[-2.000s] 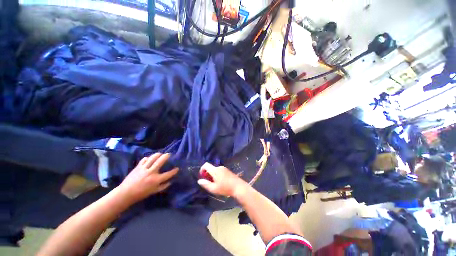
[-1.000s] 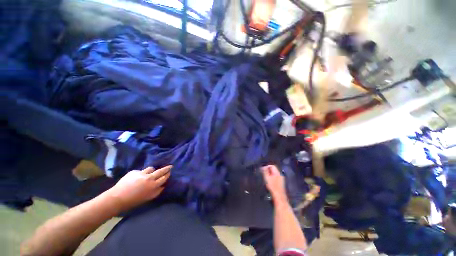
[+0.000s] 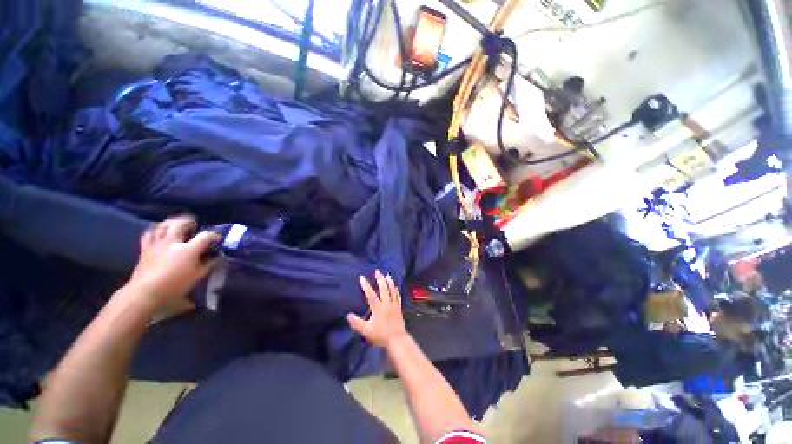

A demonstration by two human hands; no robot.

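A large heap of navy garments (image 3: 252,156) covers the table. A narrow navy section (image 3: 304,273) with silver-white strips (image 3: 234,236) lies nearest me, at the end of the dark padded arm (image 3: 69,221). My left hand (image 3: 174,256) has its fingers curled over the section's left edge, beside the strips. My right hand (image 3: 380,310) lies flat with spread fingers on the section's right part and holds nothing. Small black-and-red snips (image 3: 438,297) lie on the dark table to the right of my right hand.
Tan cords (image 3: 469,95) hang down to the table near the snips. A red strap (image 3: 543,186), a small pale box (image 3: 483,166) and black hoses are by the wall. A phone-like orange rectangle (image 3: 427,39) stands on the rail. More dark garments (image 3: 582,269) are piled at right.
My left hand has moved left onto the strip end. My right hand, which held the red item earlier, has come back left onto the cloth without it. The snips now lie on the table.
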